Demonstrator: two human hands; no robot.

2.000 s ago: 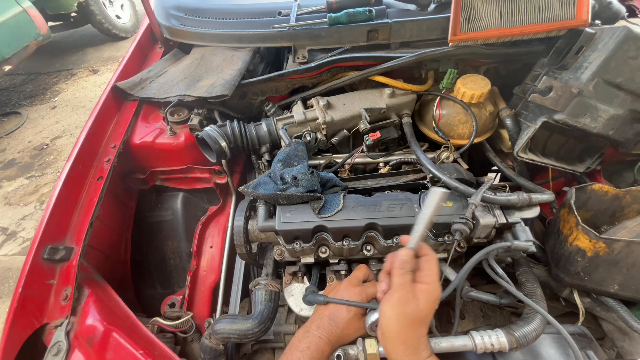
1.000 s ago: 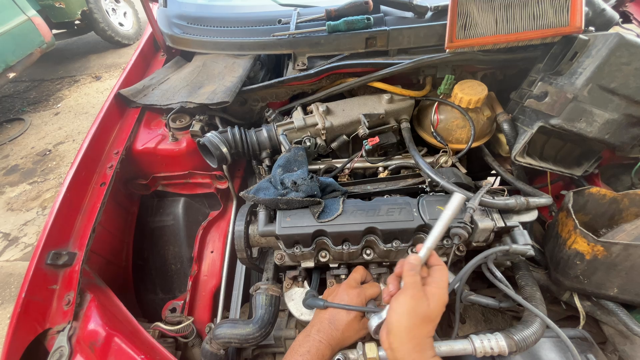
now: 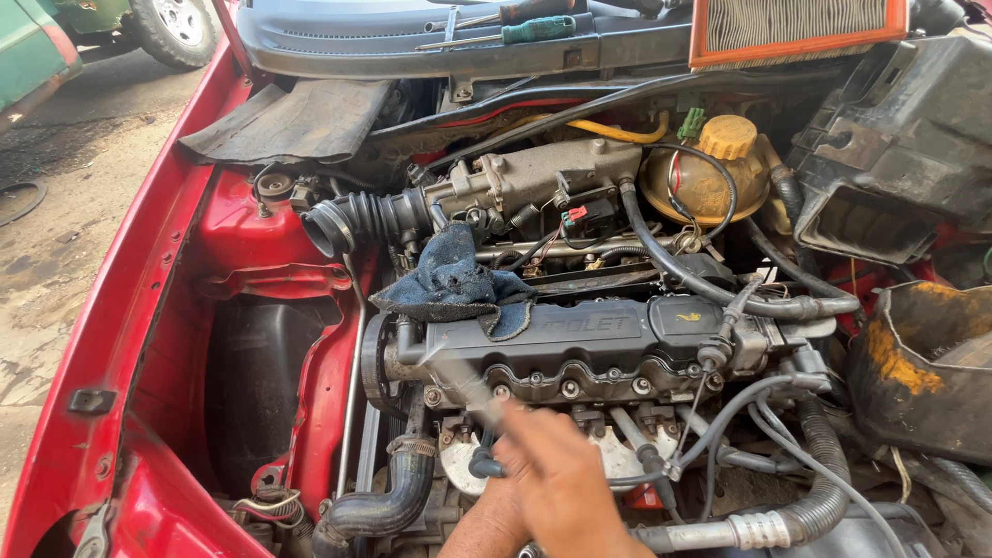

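Note:
My right hand (image 3: 558,473) is closed around a metal rod-like tool handle (image 3: 465,380), blurred by motion, its far end pointing up and left over the front edge of the black plastic valve cover (image 3: 558,333). Beneath it, my left hand (image 3: 488,519) is mostly hidden, with the wrist and forearm showing; its fingers and whatever they touch cannot be seen. A rubber spark plug boot (image 3: 487,463) on a lead sits just beside the hands, at the front of the engine. A dirty blue cloth (image 3: 457,283) lies across the valve cover's left part.
A coolant tank (image 3: 701,182) with a yellow cap stands behind the engine at right. Screwdrivers (image 3: 539,29) and an orange-framed air filter (image 3: 798,31) lie along the windshield base. A radiator hose (image 3: 403,496) curves left of my hands. The red fender (image 3: 93,372) borders the left side.
The handle in my right hand has swung from pointing up and right to pointing up and left. My right hand has moved left, now covering much of my left hand.

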